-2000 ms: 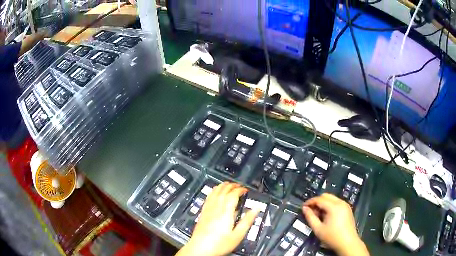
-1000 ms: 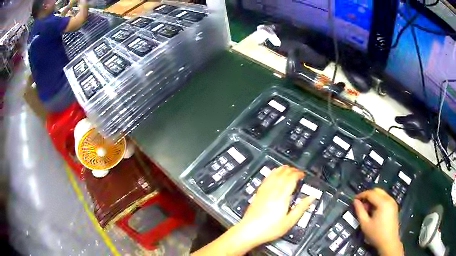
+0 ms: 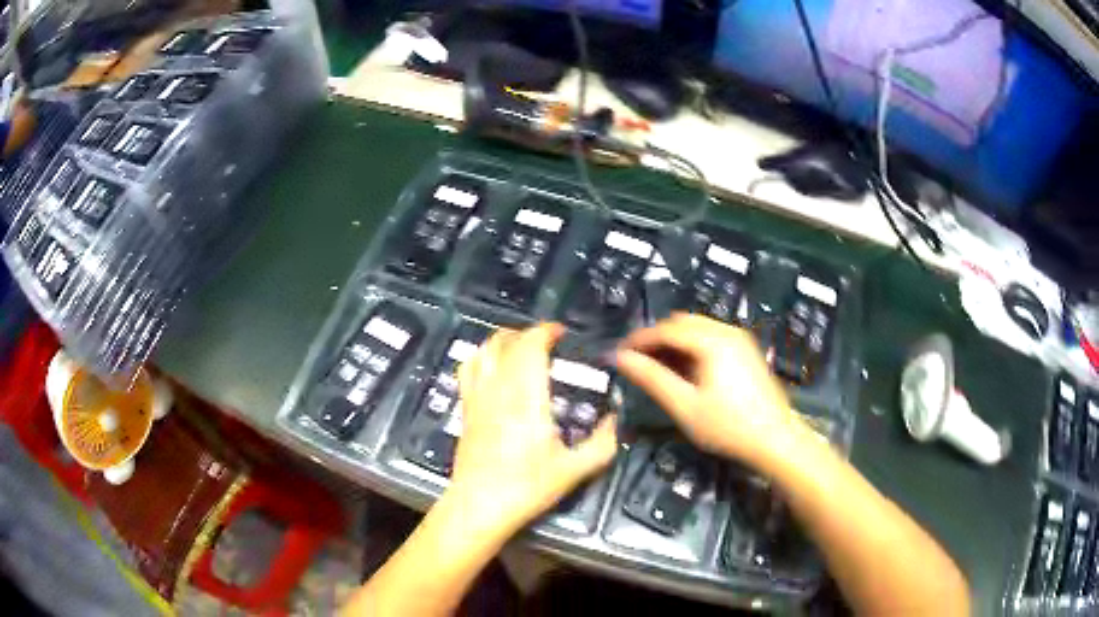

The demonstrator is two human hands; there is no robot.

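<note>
A clear blister tray (image 3: 316, 377) lies in front of me with two rows of black handheld devices with white labels. My left hand (image 3: 512, 416) grips the near-row middle device (image 3: 581, 383), fingers at its far left side and thumb at its near right side. My right hand (image 3: 711, 380) is at this device's far end, thumb and forefinger close together; whether a small part is between them cannot be told. My right forearm partly covers the devices at the tray's near right.
A tall stack of filled trays (image 3: 181, 181) stands at the left. A white scanner (image 3: 946, 404) lies right of the tray, more filled trays (image 3: 1051, 548) at the far right. A black scanner (image 3: 518, 103), mouse (image 3: 814, 169) and cables lie on the white ledge. An orange fan (image 3: 109, 416) is below left.
My right hand has moved left, from over the neighbouring near-row device to the far end of the middle one. My left hand stays at that device. The view has shifted.
</note>
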